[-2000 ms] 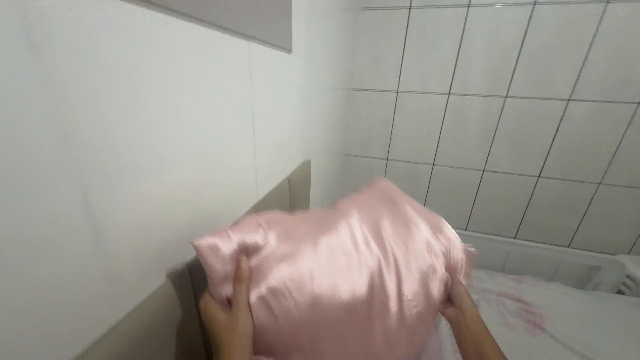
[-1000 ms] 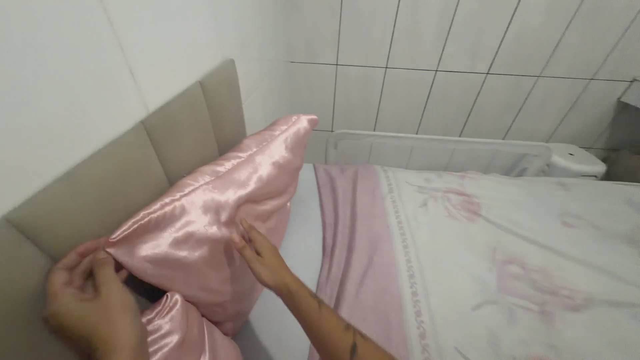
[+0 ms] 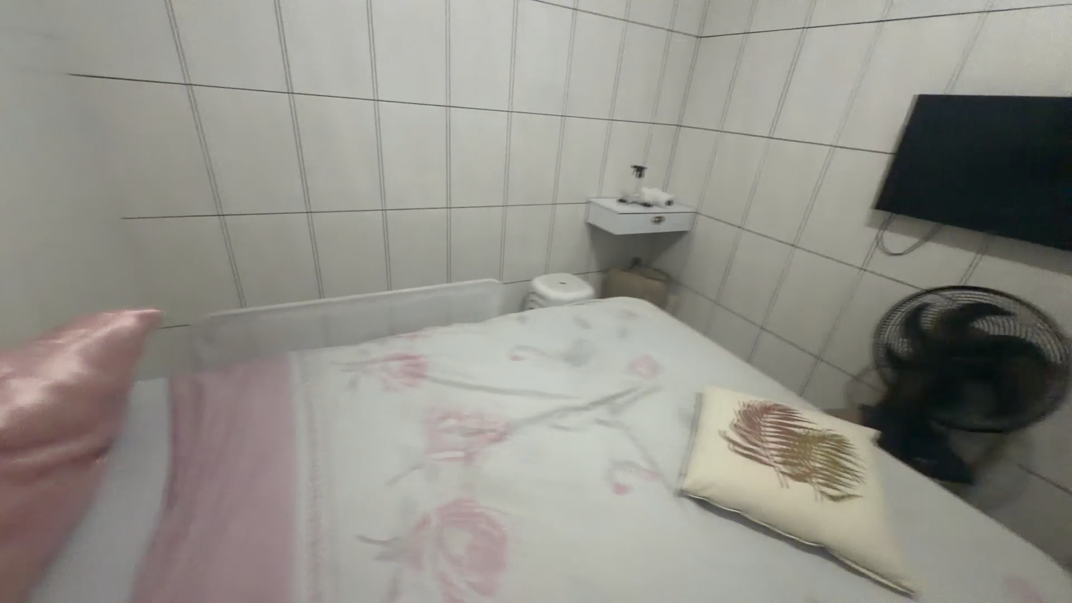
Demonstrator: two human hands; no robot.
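Neither of my hands shows in the head view at this moment. At the left edge stands part of a pink satin pillow [image 3: 59, 402], leaning at the head of the bed; the rest of it is cut off. A floral bedspread [image 3: 553, 469] in white and pink covers the mattress, with its plain pink band [image 3: 230, 469] near the pillow. On the right part of the bed lies a cream cushion [image 3: 779, 477] printed with red-brown and olive palm leaves.
A black fan [image 3: 971, 360] stands right of the bed, below a wall-mounted television [image 3: 988, 167]. A small white drawer shelf [image 3: 641, 219] holds a spray bottle [image 3: 636, 184]. Below are a white stool [image 3: 561, 289] and a beige bag-like object [image 3: 638, 285]. A whitish panel [image 3: 360, 314] runs along the far side.
Both hands, earlier on the pink satin pillow, are out of view. The view has swung right, bringing in the cushion, fan and television. The pillow now stands without a visible hand on it.
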